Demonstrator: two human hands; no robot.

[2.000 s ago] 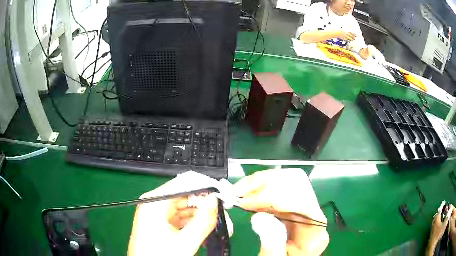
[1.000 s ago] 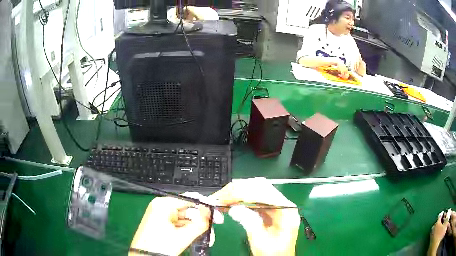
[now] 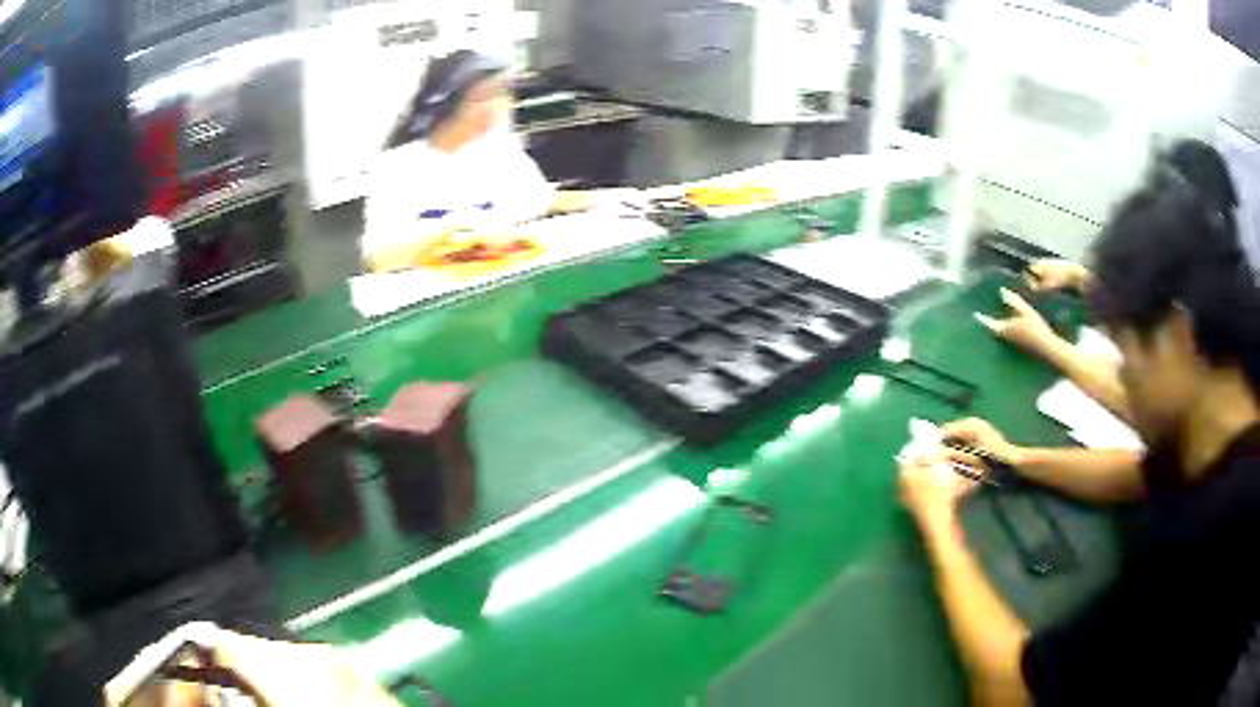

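Note:
My hands show only as a pale, blurred shape at the bottom left, cut off by the lower edge. The larger part looks like my right hand (image 3: 311, 674). My left hand cannot be told apart clearly. A dark, thin piece (image 3: 207, 671), possibly part of the black phone middle frame, shows among the fingers; blur hides the grip and any tool. Another black phone middle frame (image 3: 695, 591) lies loose on the green bench, right of my hands. A small dark piece (image 3: 415, 686) lies near the bottom edge.
Two reddish-brown speakers (image 3: 428, 463) stand beyond my hands, beside the black computer tower (image 3: 118, 449). A black compartment tray (image 3: 719, 339) lies at the rear middle. A person in black (image 3: 1188, 456) works on a frame at right; a person in white (image 3: 449, 187) sits behind.
The view has swung right. My hands now sit at the bottom left, largely out of the picture. The held frame's far end is no longer visible, and the neighbour at right has come into view.

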